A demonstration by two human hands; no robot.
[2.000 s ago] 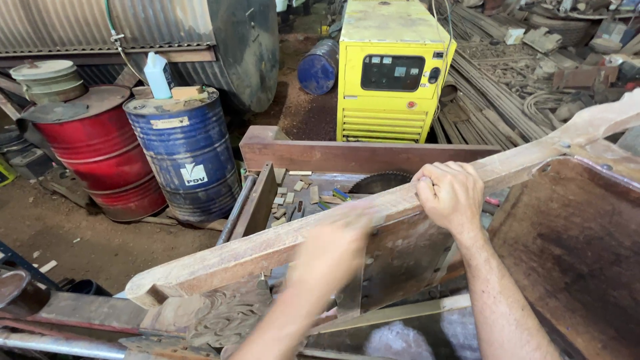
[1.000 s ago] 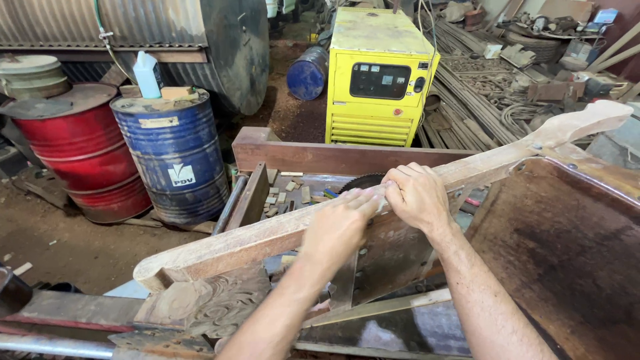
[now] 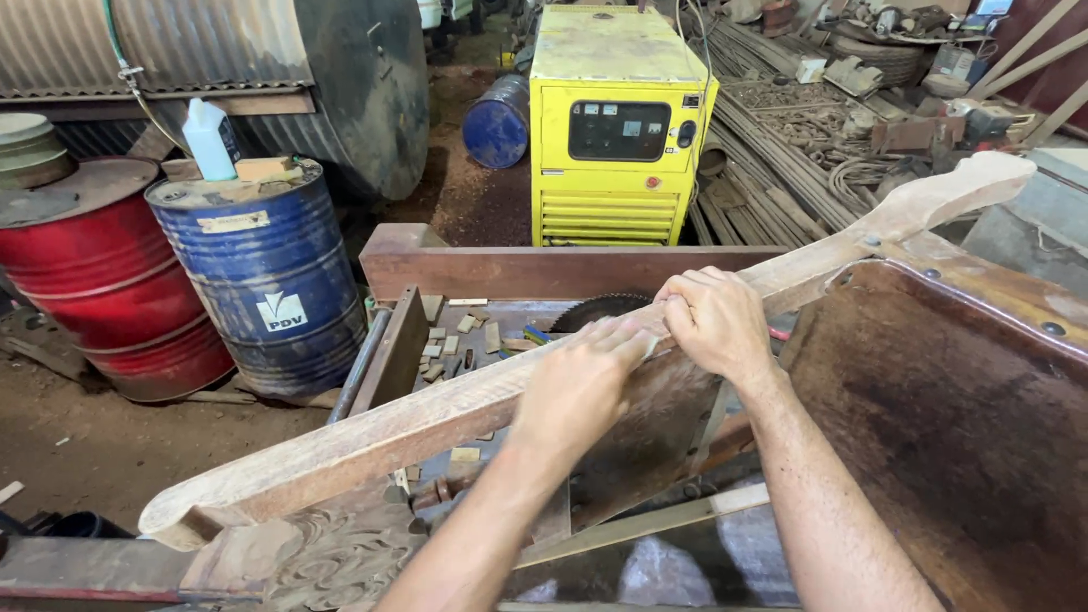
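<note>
A long shaped wooden rail (image 3: pixel 382 442) runs diagonally from lower left to upper right, its surface pale and dusty. My left hand (image 3: pixel 586 374) lies over the rail's middle, slightly blurred, with its palm down; a sliver of something pale shows under the fingers, too little to name. Close to its right, my right hand (image 3: pixel 714 323) is curled around the rail's top and side. The rail meets a brown leather panel (image 3: pixel 960 425) with metal studs at the right. Below its left end is a carved wooden panel (image 3: pixel 340 552).
A circular saw blade (image 3: pixel 599 311) rises from a bench behind the rail, near my hands. Small wood offcuts (image 3: pixel 450 344) lie left of it. Beyond stand a yellow generator (image 3: pixel 616 127), a blue drum (image 3: pixel 263 289) and a red drum (image 3: pixel 110 280).
My left hand was lower left along the rail and blurred two seconds ago; it has moved up the rail to beside my right hand. My right hand stays on the rail.
</note>
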